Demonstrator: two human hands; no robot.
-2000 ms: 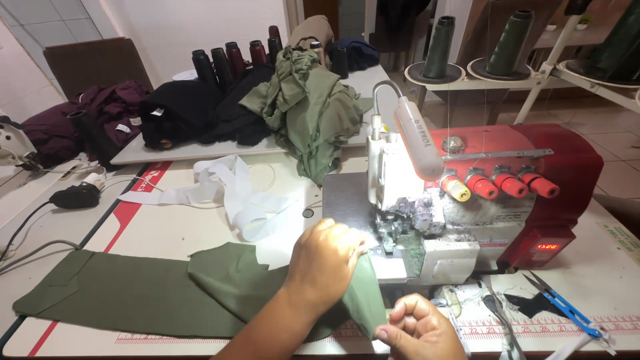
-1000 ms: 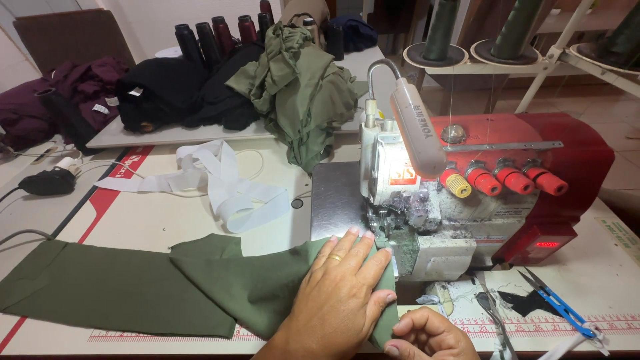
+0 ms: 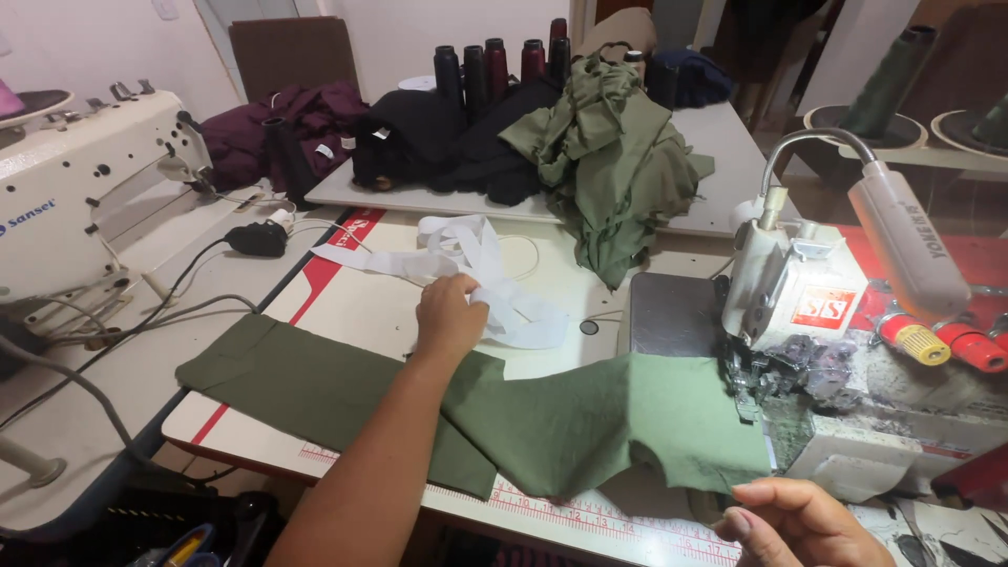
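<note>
My left hand (image 3: 450, 319) reaches over the table with its fingers on the loose white strip of fabric or elastic (image 3: 524, 319); whether they close on it cannot be told. Olive green fabric (image 3: 567, 417) stretches from beneath my left forearm to the presser foot (image 3: 744, 398) of the red and white overlock machine (image 3: 795, 291). Another flat green piece (image 3: 315, 378) lies to its left, partly under it. My right hand (image 3: 795, 524) is at the fabric's near right corner, thumb and forefinger apart, and a hold on the cloth is not plain. The machine's lamp lights this end.
A white sewing machine (image 3: 94, 189) stands at the left, with cables (image 3: 150, 319) and a black plug (image 3: 258, 238) near it. Behind are crumpled green cloth (image 3: 622, 157), black cloth (image 3: 441, 146), maroon cloth (image 3: 303, 126) and thread cones (image 3: 494, 72). A lamp (image 3: 909, 236) overhangs the overlock machine.
My left hand has left the green fabric near the machine and moved left to the white strip. My right hand remains near the fabric's corner. The view has swung left.
</note>
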